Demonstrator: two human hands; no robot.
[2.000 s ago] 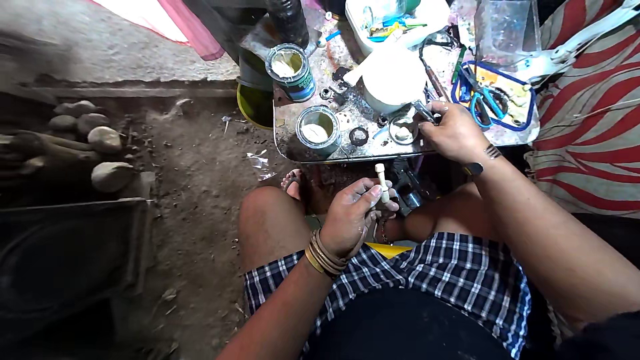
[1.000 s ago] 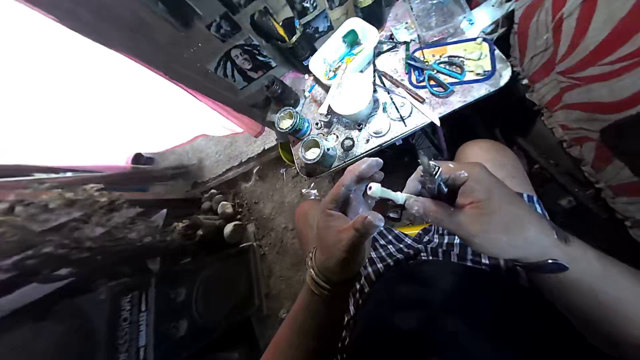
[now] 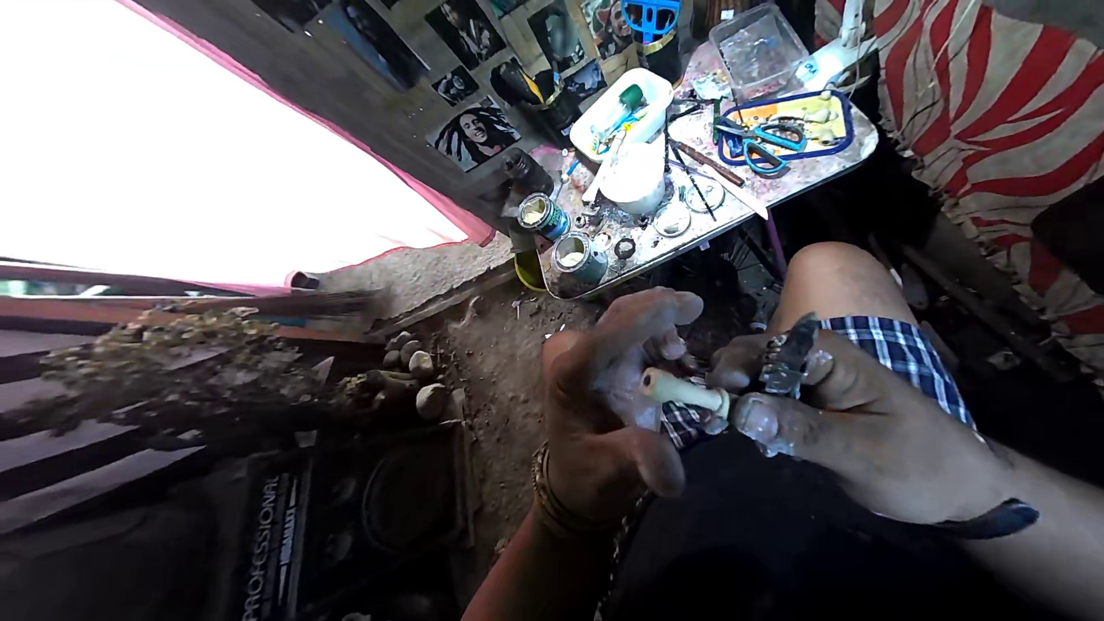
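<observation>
Between my two hands is a small pale tube-like piece [image 3: 686, 392] with a hole in its near end. My right hand [image 3: 828, 414] pinches its far end between thumb and fingers and also holds a small dark, whitish-smeared object [image 3: 789, 354], whose kind I cannot tell. Whitish residue covers the right thumb. My left hand [image 3: 617, 397] is spread and cupped around the free end of the piece, fingers apart; whether the palm touches it is unclear. Both hands are over my lap, below the work table [image 3: 604, 280].
On the table stand two open cans [image 3: 543, 216] [image 3: 578, 259], a white tub [image 3: 634, 177], a white tray [image 3: 623, 112], a knife-like blade [image 3: 733, 191], blue-handled scissors [image 3: 763, 142] on a blue-rimmed tray [image 3: 849, 129] and a clear plastic box [image 3: 759, 52]. Stones [image 3: 431, 401] lie on the ground at left.
My right hand has left the table and come to the pale piece, which it now holds with a dark object. My left hand, earlier holding the piece, has opened. The view has swung left and up.
</observation>
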